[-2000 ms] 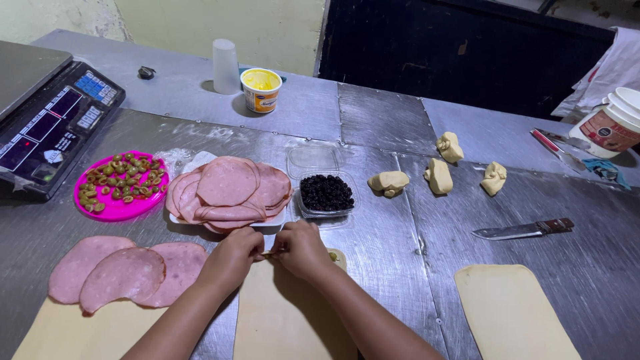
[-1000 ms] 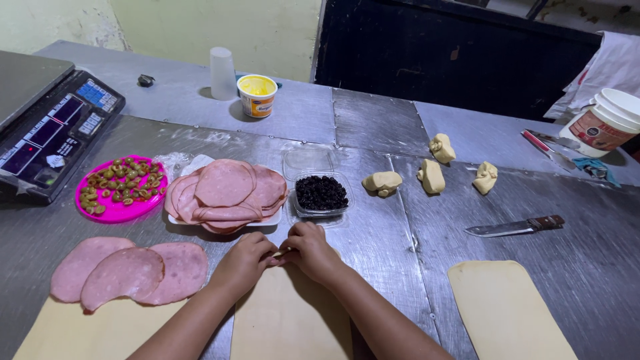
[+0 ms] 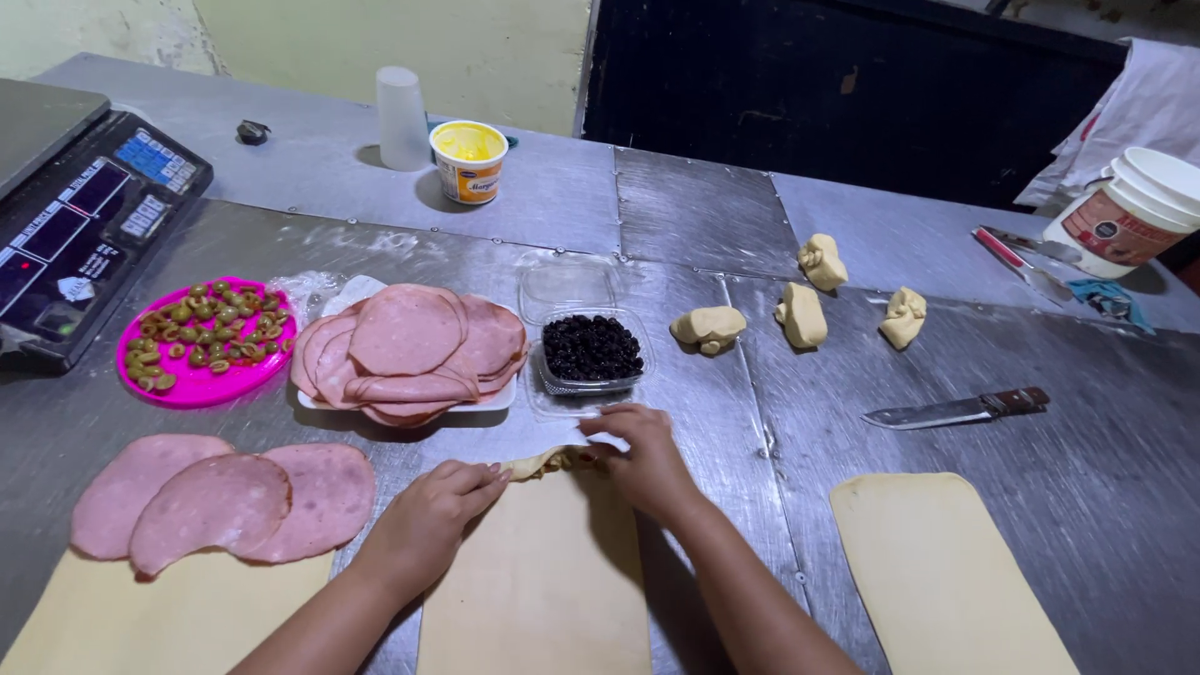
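A long sheet of rolled dough (image 3: 539, 572) lies in the middle, its far edge folded over a filling that shows olive-like pieces. My left hand (image 3: 436, 520) pinches the left end of that fold between thumb and fingers. At the right end my right hand (image 3: 642, 459) hovers with thumb and fingers apart; whether it touches the dough is not clear. Just beyond the hands stands a clear plastic container of raisins (image 3: 592, 349). Sliced ham (image 3: 410, 330) is piled on a white tray. A pink plate (image 3: 206, 394) holds cut green olives (image 3: 220, 323).
Ham slices (image 3: 220, 502) overlap a dough sheet (image 3: 169, 609) at left; another dough sheet (image 3: 937, 562) lies right. Several dough lumps (image 3: 710, 328), a knife (image 3: 956, 410), a digital scale (image 3: 94, 225), a margarine tub (image 3: 469, 173), a plastic cup (image 3: 400, 117) and a white bucket (image 3: 1120, 220) surround the work.
My hands were close together at the dough's far edge; now they are apart, the right one raised and opened. The folded edge with its filling shows between them.
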